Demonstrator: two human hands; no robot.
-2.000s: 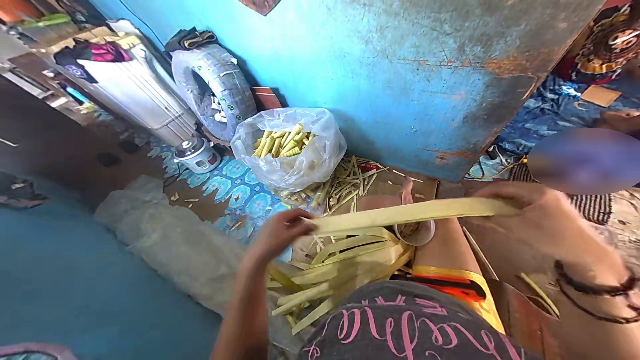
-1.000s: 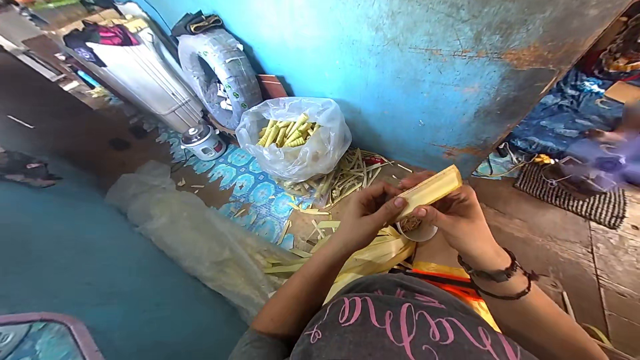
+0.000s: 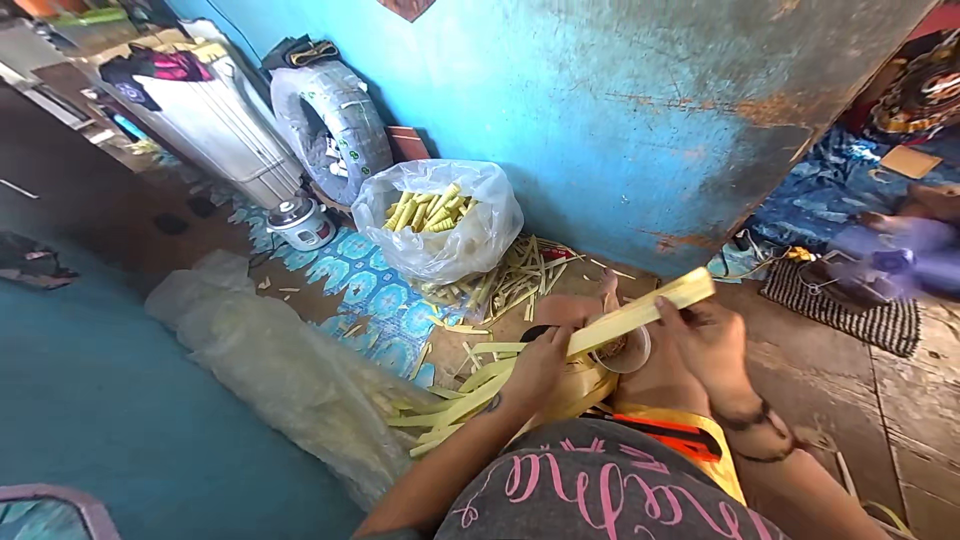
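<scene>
Stretched between both hands over my lap is a pale yellow-green palm leaf strip (image 3: 626, 319). My left hand (image 3: 536, 367) pinches its lower end, and my right hand (image 3: 705, 337) grips it near the folded or layered upper end. A bowl (image 3: 626, 351) with brownish contents lies beneath the strip, partly hidden by it. More loose leaf strips (image 3: 465, 401) spread over my lap beside the left forearm. Beyond my knees, a clear plastic bag (image 3: 457, 251) stands on the floor, holding rolled leaf pieces (image 3: 427, 210).
Leaf scraps (image 3: 529, 281) litter the floor by the bag. A rice cooker (image 3: 300, 223) and a wrapped tire (image 3: 334, 131) stand along the blue wall (image 3: 555, 97). Plastic sheeting (image 3: 277, 367) lies at left. A blurred purple fan (image 3: 892, 261) is at right, by a striped mat (image 3: 840, 307).
One second ago my hands were close together on a shorter-looking folded piece; now they are farther apart, with the strip extended between them.
</scene>
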